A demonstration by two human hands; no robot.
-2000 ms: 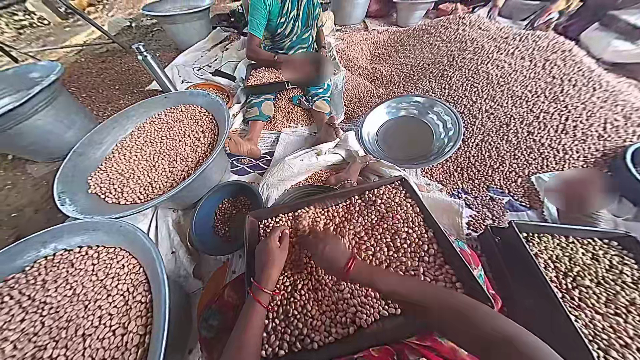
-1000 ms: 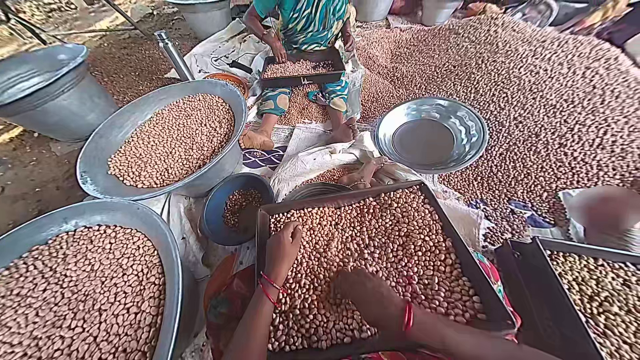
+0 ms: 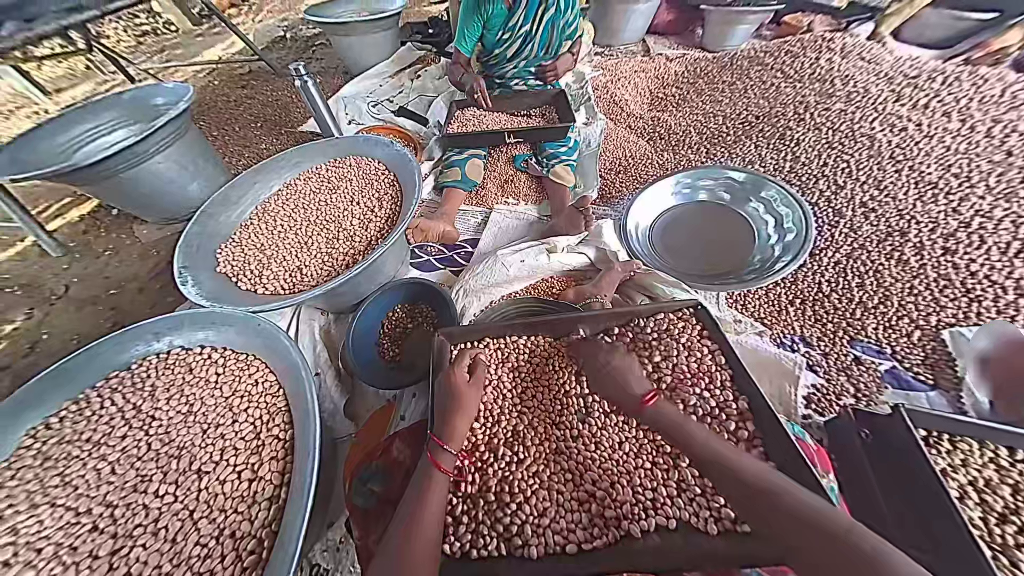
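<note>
A dark rectangular metal tray (image 3: pixel 576 320) lies across my lap, spread with many brown nuts or seeds (image 3: pixel 560 472). My left hand (image 3: pixel 462 392), a red bracelet at its wrist, rests at the tray's left side near the far corner; its fingers are bent, and whether it holds a nut cannot be told. Near the far wall, my right hand (image 3: pixel 610 372) reaches down onto the nuts, a red band at its wrist. Its fingertips are blurred, so its grip does not show. Left of the tray stands a small blue bowl (image 3: pixel 372 352) with some nuts in it.
Two large metal tubs of nuts, one far (image 3: pixel 192 276) and one near (image 3: pixel 308 416), stand at the left. A shiny metal basin (image 3: pixel 800 240) lies beyond my tray, beside a wide nut heap (image 3: pixel 896 176). Opposite, a person works over another tray (image 3: pixel 570 132). A further tray (image 3: pixel 944 480) is at the right.
My right hand has moved from the tray's middle to near its far wall since a second ago. The person opposite has moved a hand over the small tray.
</note>
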